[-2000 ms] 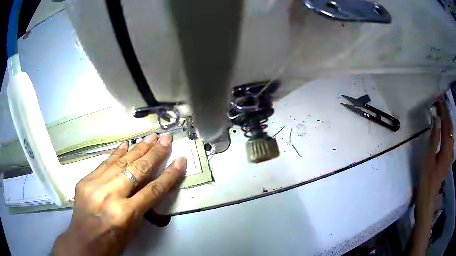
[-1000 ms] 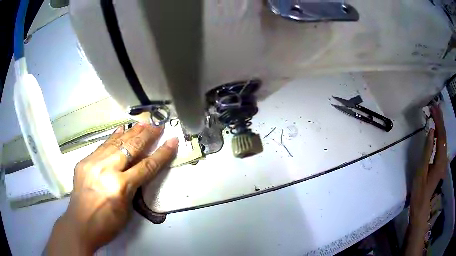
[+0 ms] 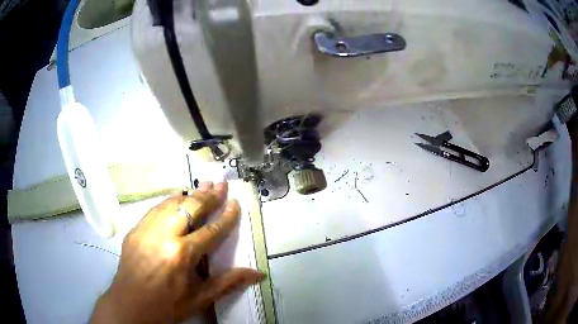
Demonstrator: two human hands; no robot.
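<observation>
My left hand (image 3: 180, 247) lies palm down on a white strip (image 3: 231, 253), fingertips close to the presser foot and thumb spread at the strip's right edge. The hand hides part of the strip. A pale olive fabric edge (image 3: 261, 253) shows along its right side, running from the needle area to the bottom of the picture. Glare and the machine head hide the exact contact at the needle. Only a blurred piece of my right forearm (image 3: 567, 272) shows at the right rim. The hand itself is cut off.
The off-white machine head (image 3: 443, 69) spans the top. The tension knob (image 3: 307, 180) is right of the needle. Black thread snips (image 3: 453, 152) and thread clippings (image 3: 355, 185) lie on the bed. The white lamp (image 3: 87, 168) stands left, above another olive band (image 3: 47, 199).
The strip has turned and now runs down towards me from the needle. The white-and-olive pieces at lower left are gone from there. My right hand has left the picture; the camera view has shifted.
</observation>
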